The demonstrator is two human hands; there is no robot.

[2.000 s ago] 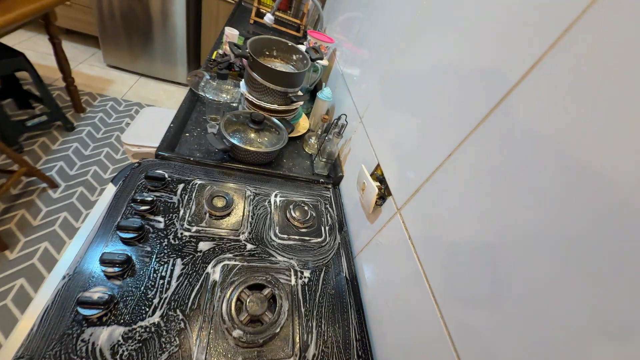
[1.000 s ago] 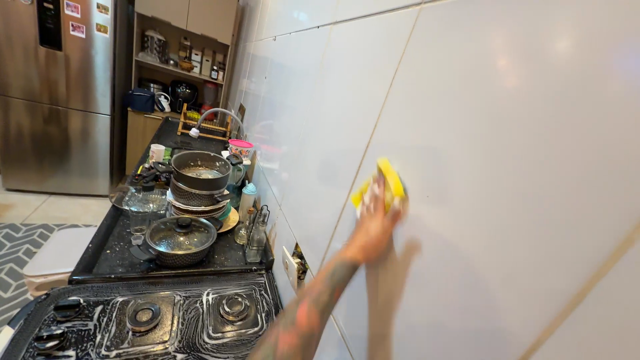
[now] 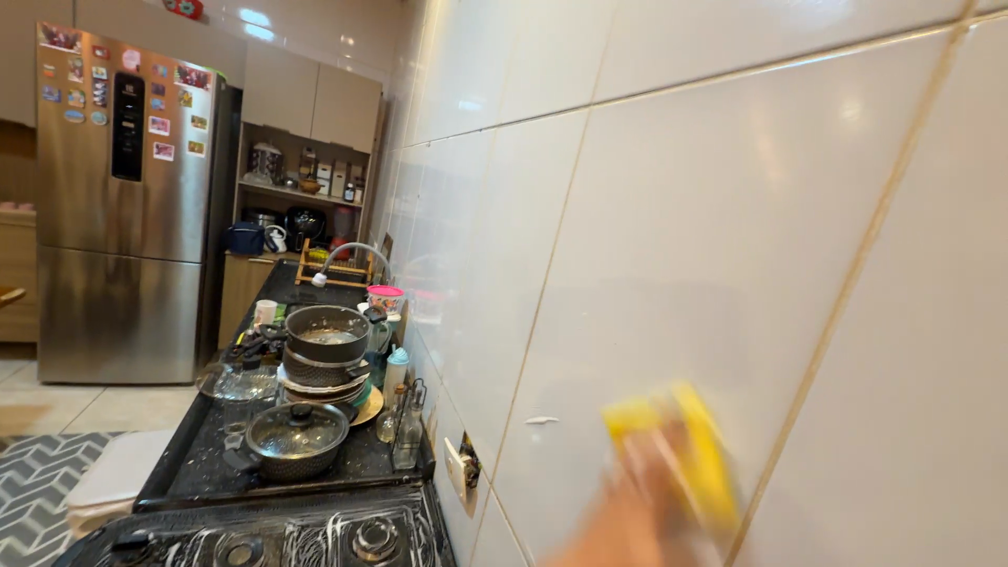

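My right hand (image 3: 642, 492), blurred by motion, grips a yellow sponge or cloth (image 3: 709, 465) against the white tiled wall (image 3: 677, 236). A small streak of white foam (image 3: 542, 420) sits on the tile to the left of the hand. Below and to the left is the black stove top (image 3: 299, 543), smeared with white suds around its burners. An outlet plate (image 3: 455, 467) hangs loose from its opening in the wall, low beside the counter. My left hand is out of the frame.
On the dark counter (image 3: 189, 472) stand a lidded pot (image 3: 297, 449), stacked plates and pots (image 3: 327, 339), glass bottles (image 3: 408, 433) and a curved faucet (image 3: 354, 246). A steel refrigerator (image 3: 118, 307) and cabinets stand behind. A white bin (image 3: 118, 472) is beside the counter.
My right hand, absent from the oldest frame, appears on the wall with the yellow sponge or cloth and is now lower on the tiles. The view has swung up from the stove toward the wall.
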